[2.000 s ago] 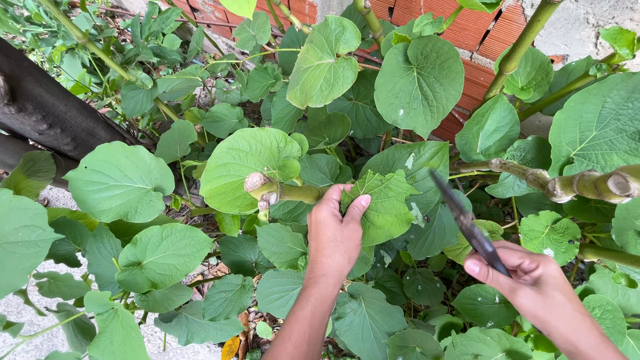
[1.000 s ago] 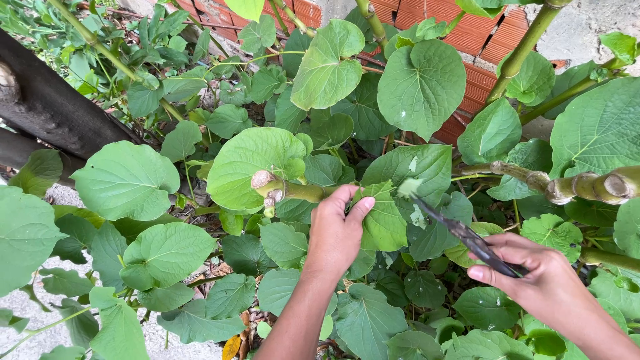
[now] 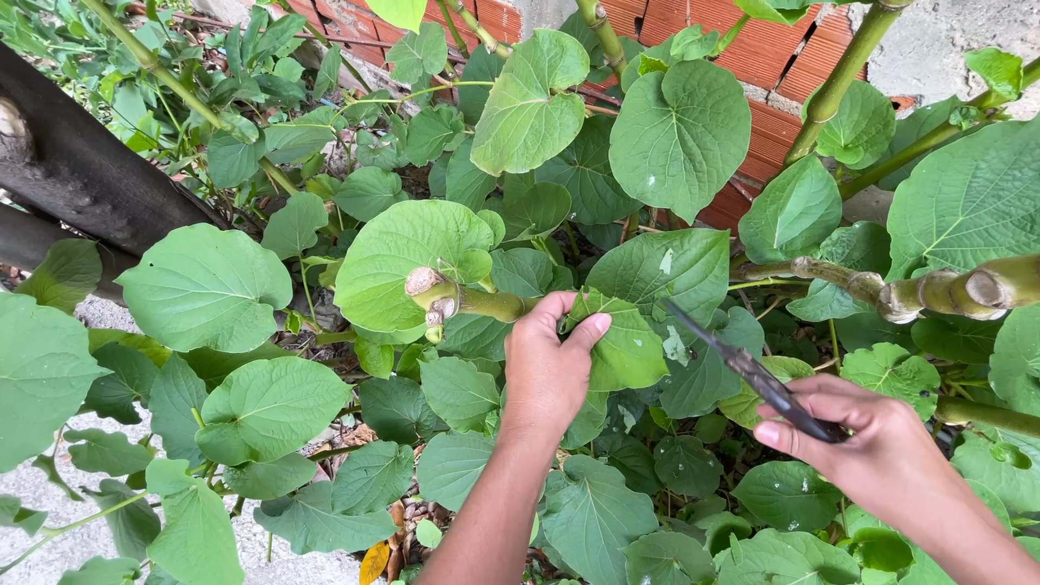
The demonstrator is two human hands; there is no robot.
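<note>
Near the middle of the head view, my left hand (image 3: 552,357) pinches a green leaf (image 3: 627,345) between thumb and fingers; the leaf is folded at its upper edge and looks cut on its right side. Just left of the fingers is a thick green stem (image 3: 494,304) with a cut, knobbly end. Whether the hand also touches this stem cannot be told. My right hand (image 3: 845,435) is closed around dark-handled scissors or shears (image 3: 751,370), whose tip points up and left, close to the right of the held leaf. Small pale leaf scraps lie on leaves beside the blade.
Broad heart-shaped leaves (image 3: 682,138) surround both hands. A jointed woody stem (image 3: 934,292) juts in from the right. Behind stands a red hollow-brick wall (image 3: 760,49). A dark trunk or post (image 3: 89,162) slants across the upper left, and pale ground (image 3: 49,520) shows at lower left.
A pale green leaf piece at the blade tip one second ago is no longer there. The held leaf looks smaller and more folded than two seconds ago. The left hand has kept its grip.
</note>
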